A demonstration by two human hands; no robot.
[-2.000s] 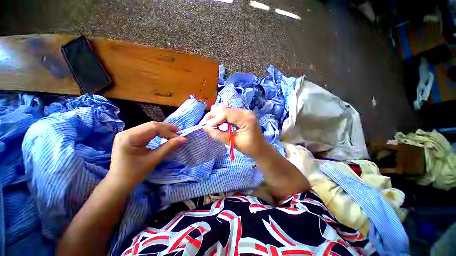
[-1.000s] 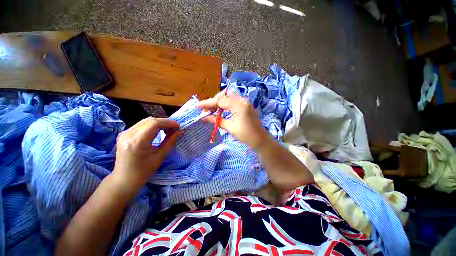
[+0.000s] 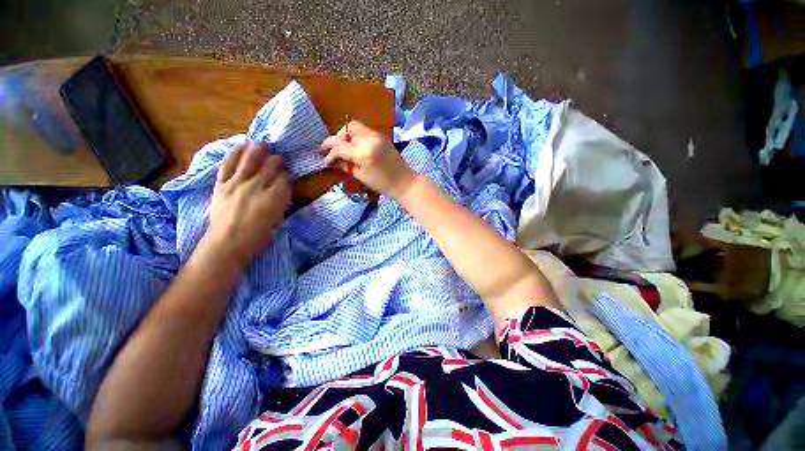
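Observation:
A blue-and-white striped shirt (image 3: pixel 388 291) lies loose across the lap. My left hand (image 3: pixel 250 195) grips a bunched part of it, and a flat striped end, perhaps a cuff (image 3: pixel 296 123), stands up beyond the fingers over the wooden bench. My right hand (image 3: pixel 364 157) pinches the right edge of this end between thumb and fingers. A slim red tool (image 3: pixel 348 132) shows only in small part at my right hand; its tip cannot be made out.
A black phone (image 3: pixel 115 121) lies on the wooden bench (image 3: pixel 207 92). A blue striped heap (image 3: pixel 88 291) is at left, crumpled blue pieces (image 3: pixel 468 132) beyond my right forearm. White cloth (image 3: pixel 600 189) and cream cloth (image 3: pixel 675 326) lie at right.
Both hands have moved forward and up, lifting the striped end over the bench. My left hand has turned back-up over the cloth. The red tool is now mostly hidden.

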